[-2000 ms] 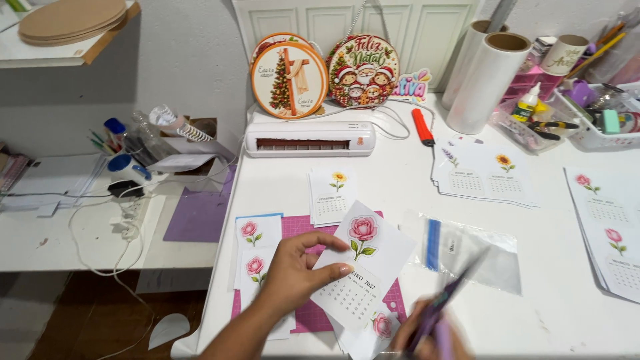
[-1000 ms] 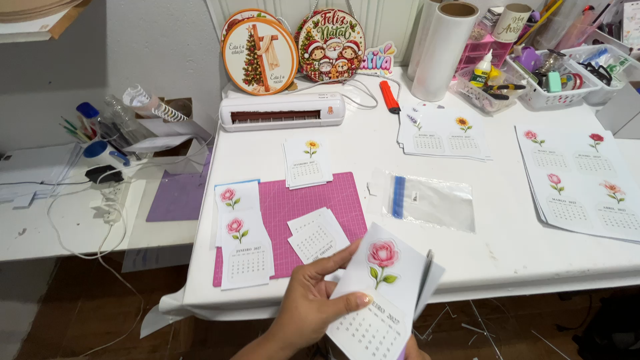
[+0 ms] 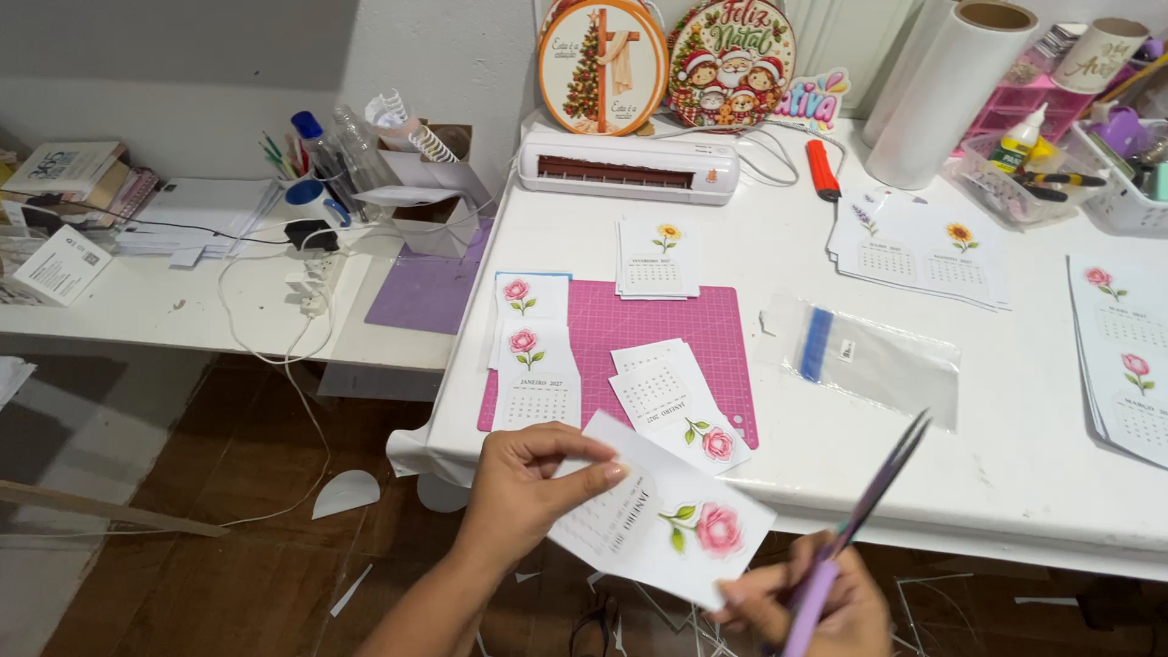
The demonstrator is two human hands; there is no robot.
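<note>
A white calendar card with a pink rose [image 3: 716, 529] is pinched at its upper left edge between the thumb and fingers of my left hand [image 3: 538, 497]. My right hand [image 3: 803, 602] holds scissors with purple handles [image 3: 812, 598], blades pointing up and to the right, while its thumb and finger touch the card's lower right corner. Beyond, on the pink cutting mat [image 3: 675, 315], lie loose rose cards [image 3: 680, 401], a column of rose cards [image 3: 538, 383] at the left and a sunflower card stack [image 3: 652, 265] at the top edge.
Across the white table [image 3: 566, 219] are a white laminator [image 3: 630, 172], a red cutter [image 3: 821, 171], a clear plastic bag [image 3: 881, 365], flower calendar sheets [image 3: 917, 255], more sheets [image 3: 1127, 365] at right, and tall film rolls [image 3: 949, 91]. A lower side shelf [image 3: 365, 342] stands left; paper scraps litter the floor.
The card in my left hand has turned from roughly upright to sideways, its rose now toward my right hand. The scissors, partly behind the card a second ago, now show beside it. The view has shifted.
</note>
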